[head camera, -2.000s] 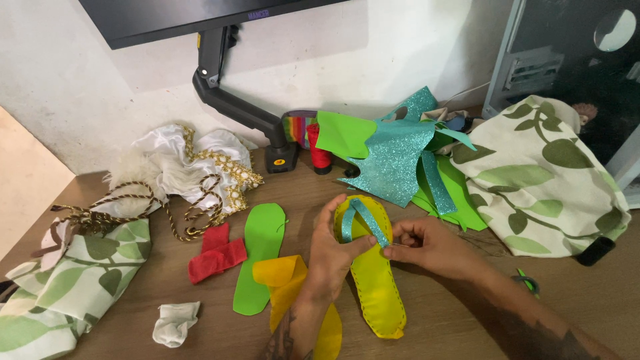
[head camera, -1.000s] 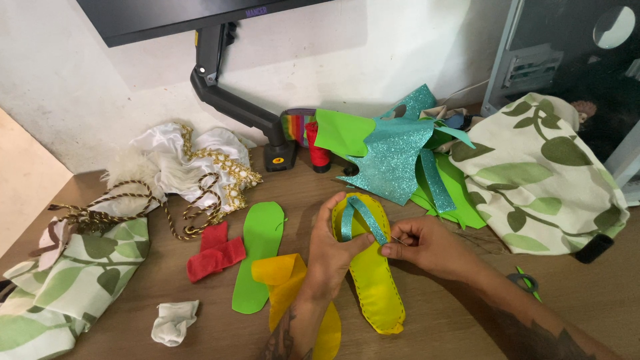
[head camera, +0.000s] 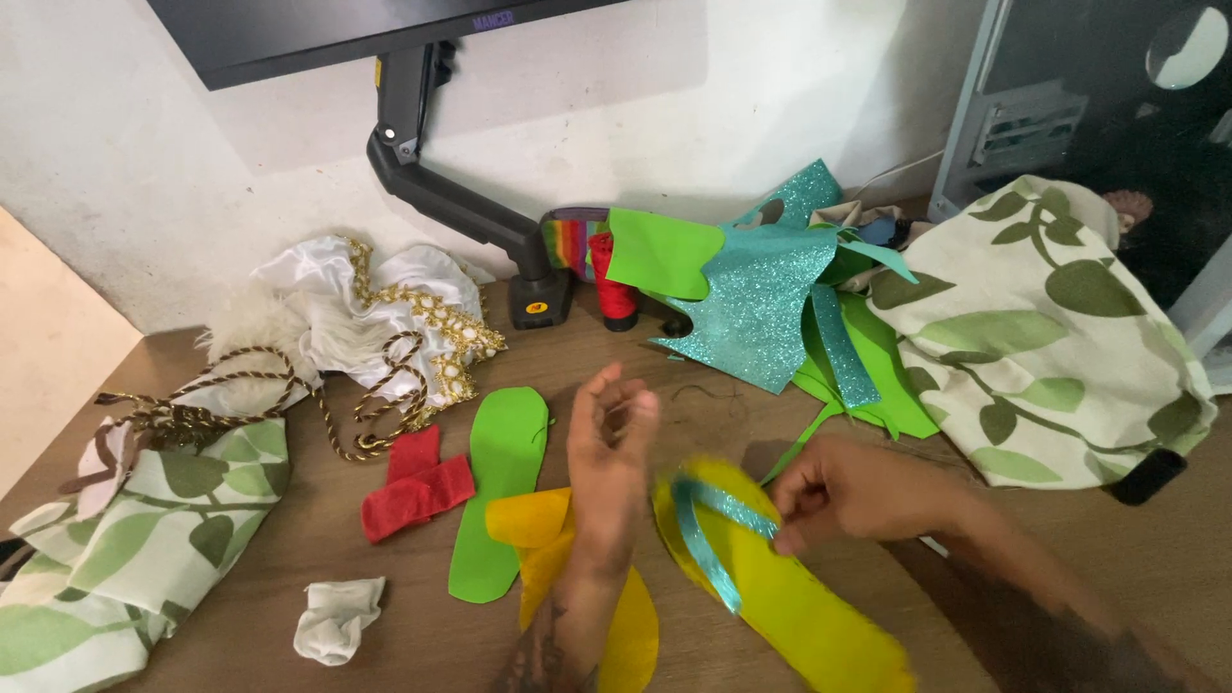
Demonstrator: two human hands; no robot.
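Observation:
My right hand (head camera: 833, 496) pinches the glittery teal strap (head camera: 736, 507) of a yellow flip-flop-shaped piece (head camera: 808, 597), with stitching visible along its edge. The strap forms a V over the sole, which is tilted and somewhat blurred. My left hand (head camera: 611, 433) is raised beside the sole, apart from it, fingers loosely curled with nothing seen in them. Under and beside my left forearm lies orange-yellow felt (head camera: 635, 630). Left of that is a bright green sole-shaped foam piece (head camera: 496, 491). Whether my right hand also holds a needle cannot be seen.
Red folded cloth (head camera: 419, 486) and white cloth (head camera: 337, 621) lie at left, near white satin with gold trim (head camera: 423, 279). Behind are a red thread spool (head camera: 614, 284), a monitor arm base (head camera: 539, 300) and teal glitter foam (head camera: 760, 298). Leaf-print fabric (head camera: 1039, 337) lies at right.
My left hand has let go of the yellow sole and moved away from it. The sole has turned, its lower end now pointing right, with my right hand at the strap.

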